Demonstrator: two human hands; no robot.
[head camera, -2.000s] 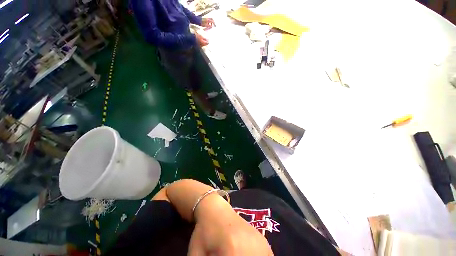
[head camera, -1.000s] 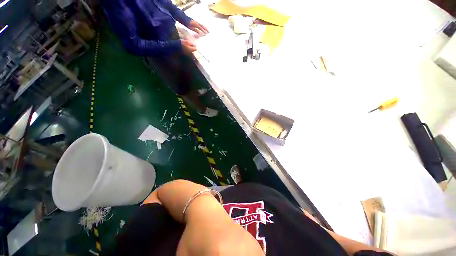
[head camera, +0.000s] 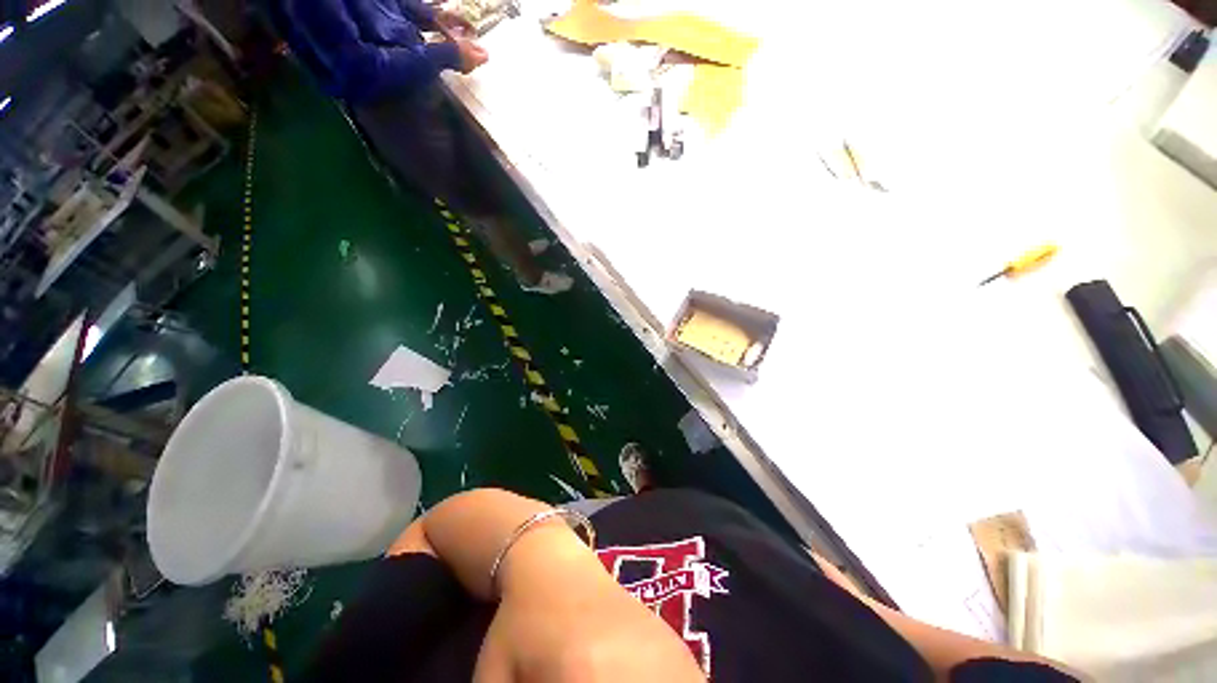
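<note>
My left hand (head camera: 581, 634) is blurred and cut off by the bottom edge, below a bracelet, in front of my black shirt. Its fingers do not show, so I cannot tell if it holds anything. My right forearm shows at the lower right; its hand does not show. Nearest on the white table (head camera: 881, 414) is a small open grey-brown box (head camera: 722, 334) with a yellow block inside, close to the edge. A yellow-handled awl or screwdriver (head camera: 1025, 263) lies to its right. A thin tan tool (head camera: 854, 163) lies farther back.
A long black case (head camera: 1132, 367) lies at the right. A brown scrap (head camera: 994, 554) and pale sheets (head camera: 1114, 607) lie near my right arm. Dark metal tools (head camera: 658, 134) and a tan-yellow piece (head camera: 667, 34) lie near a person in blue (head camera: 354, 47). A white bin (head camera: 287, 480) stands left.
The view has shifted, so the table things sit farther left and slightly higher. The person in blue has drawn their hands farther away, up and left. My left arm keeps much the same pose.
</note>
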